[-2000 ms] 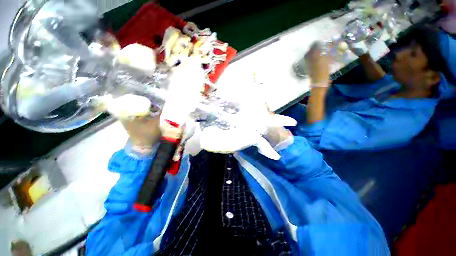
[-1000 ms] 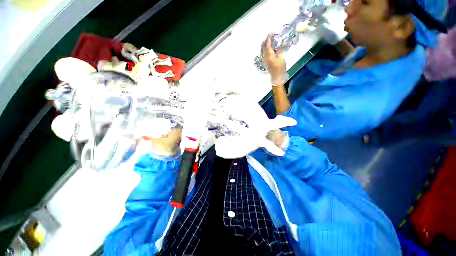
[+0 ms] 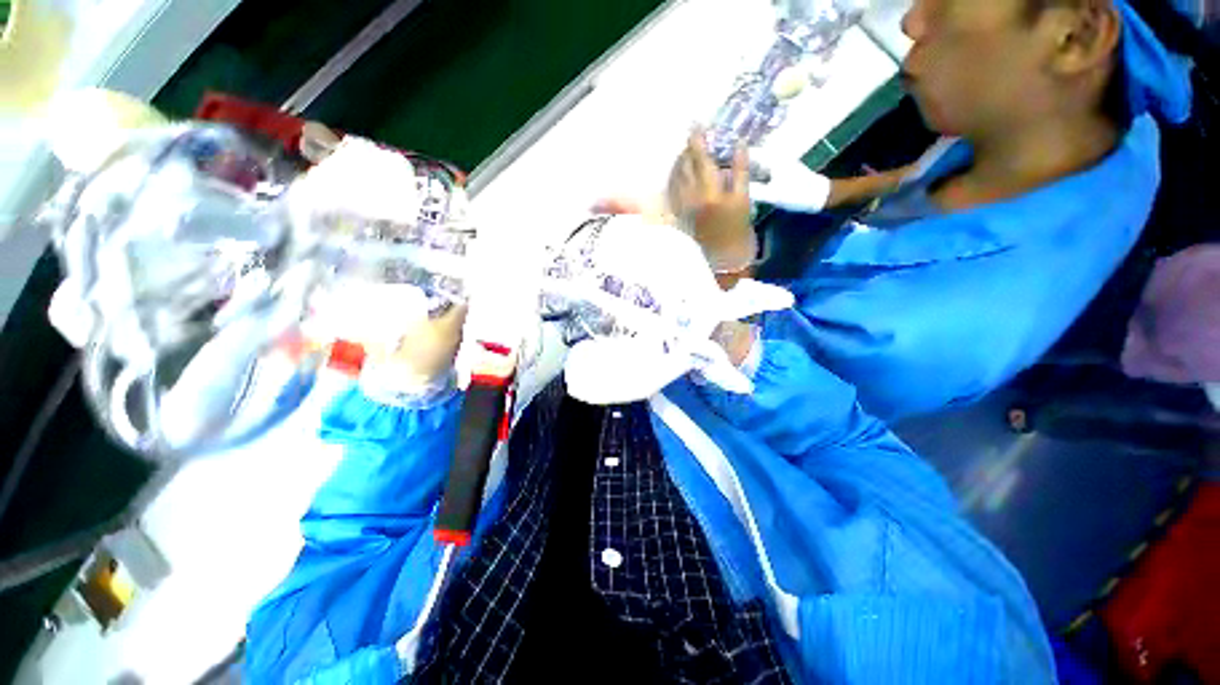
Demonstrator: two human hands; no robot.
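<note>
A large clear plastic body (image 3: 187, 301) reaches from the left towards the middle, blurred and glaring. My left hand (image 3: 426, 356) is closed around its narrower part, fingers mostly hidden. White rounded pieces (image 3: 355, 187) lie against the clear body. My right hand (image 3: 735, 345) is mostly hidden behind a large white moulding with branching ends (image 3: 642, 315) and grips it. A piece with a black grip and red ends (image 3: 472, 462) points down between my hands in front of my chest. Its upper part is lost in glare, so I cannot tell what holds it.
A red tray (image 3: 252, 121) is partly hidden behind the clear body, beside the dark green conveyor (image 3: 442, 94). A small box with yellow contents (image 3: 107, 589) is at lower left. Close on the right, a person in blue (image 3: 977, 288) handles clear parts (image 3: 776, 87) over the white bench.
The view has shifted. The clear body's wide end sits lower than at first and hides more of the red tray. The neighbouring person appears closer. Both my hands keep their hold.
</note>
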